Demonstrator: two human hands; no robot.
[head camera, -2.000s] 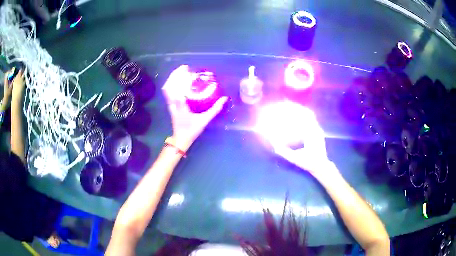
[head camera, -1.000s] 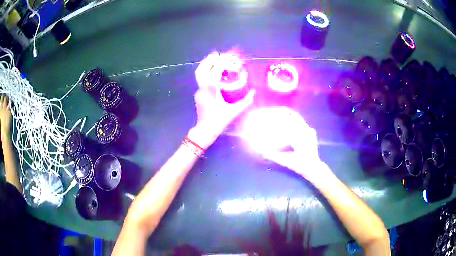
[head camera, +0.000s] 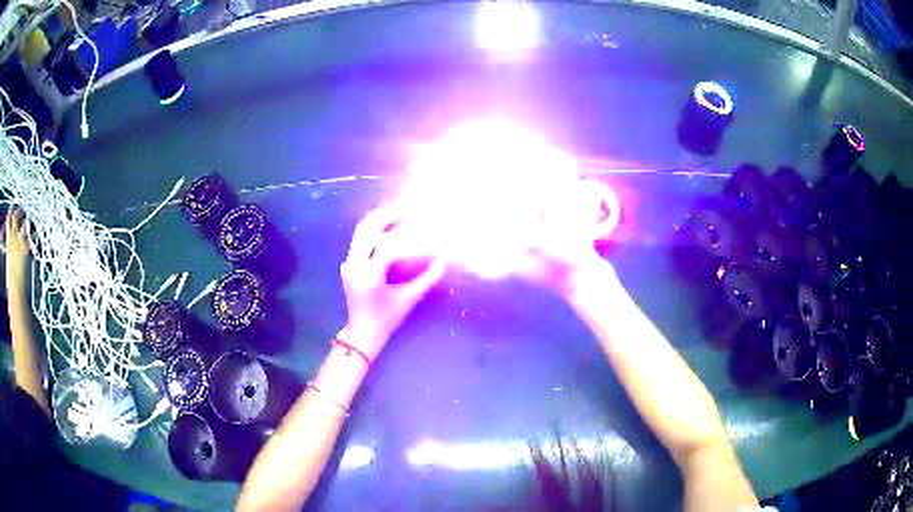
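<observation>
A very bright white-pink glare (head camera: 491, 190) from a lit unit fills the middle of the bench and hides what lies in it. My left hand (head camera: 385, 270) is curled around a dark unit at the glare's left edge. My right hand (head camera: 566, 255) reaches into the glare from the right; its fingers are washed out, so its hold cannot be told. A lit LED cylinder unit (head camera: 601, 210) stands just behind my right hand, partly lost in the light.
Unlit assembled units (head camera: 240, 300) and white cables (head camera: 85, 270) lie left, with a clear plastic cup (head camera: 95, 408). Black housings (head camera: 791, 345) cluster right. Lit cans (head camera: 707, 115) stand at the far right. Another person's arm (head camera: 20, 300) shows at the left edge.
My left hand has moved left and down, and my right hand has moved up towards the middle. The glare has shifted up and grown. The surroundings sit lower in the view.
</observation>
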